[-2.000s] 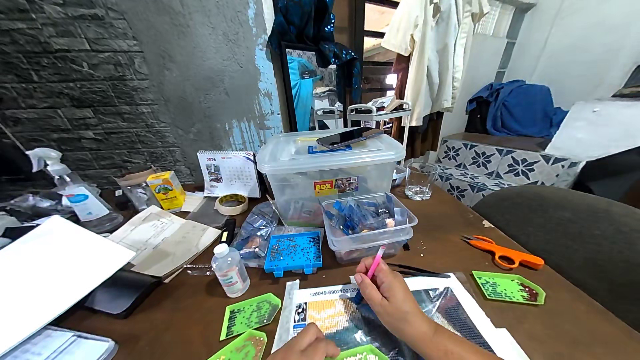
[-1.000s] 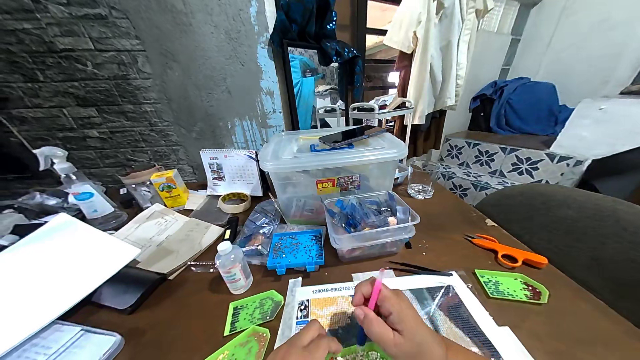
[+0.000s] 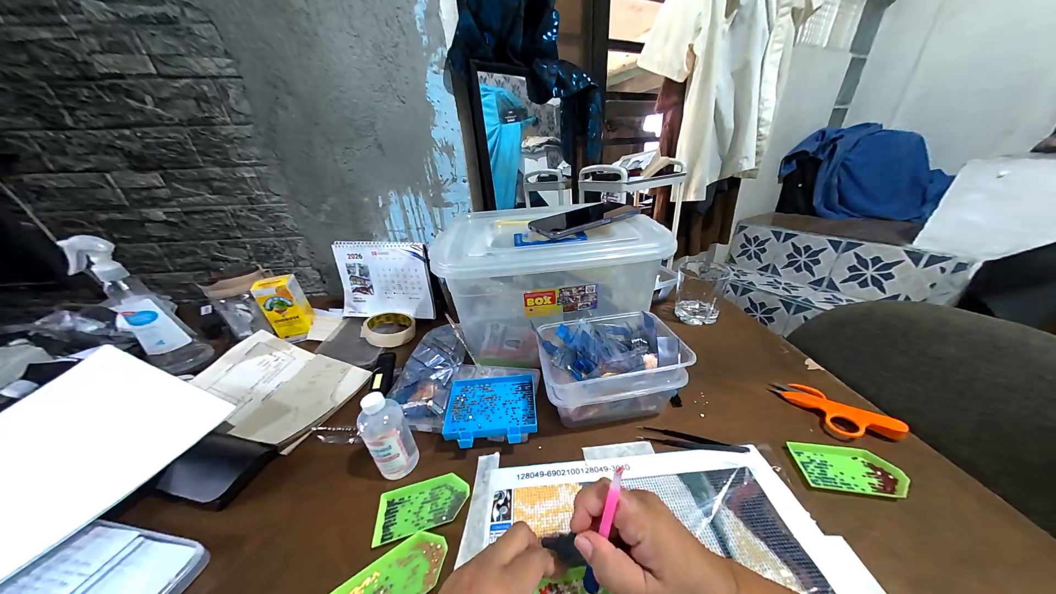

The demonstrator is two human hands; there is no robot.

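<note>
My right hand grips a pink pen-shaped applicator, its dark blue lower end over a green tray of small beads at the bottom edge. My left hand rests just left of it, fingers curled near the same tray; whether it holds the tray is hidden. Both hands are over a diamond painting canvas with white margins. Left of the canvas lie a green tray of dark beads and a green tray of light beads. Another green tray is to the right.
Behind the canvas are black tweezers, a blue bead tray, a small plastic bottle and a clear tub of packets. Orange-handled scissors lie at right, near a drinking glass. A large lidded box stands behind.
Two seconds ago my right hand held the pen over the canvas, farther from my left hand. It has since come down and left, beside my left hand at the green tray.
</note>
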